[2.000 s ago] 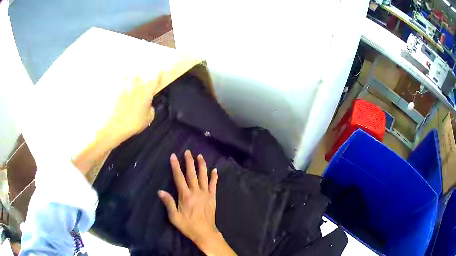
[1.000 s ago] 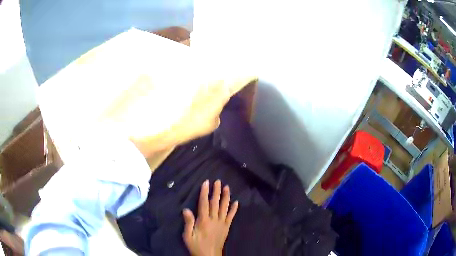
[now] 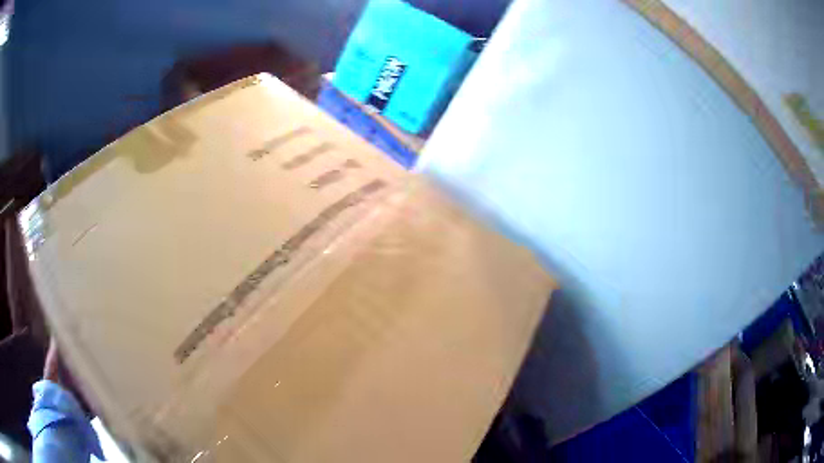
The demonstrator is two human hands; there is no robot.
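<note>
A large brown carton fills the left and middle of the view, tilted, with a dark printed line and smaller marks on its face. My left hand shows only as a small blurred bit at the carton's left edge, above a light blue sleeve; its fingers are hidden, so its grip cannot be told. My right hand is not in view. Dark material, perhaps the black fabric panels, shows small and blurred below the carton's right edge.
A white table with a brown edge lies right of the carton. A turquoise box with a dark label stands behind it. Blue bin parts and brown board show at the lower right.
The view has swung and blurred. The carton's printed face now fills the foreground. The fabric pile is mostly out of sight. My right hand has left the picture; my left is at the left edge.
</note>
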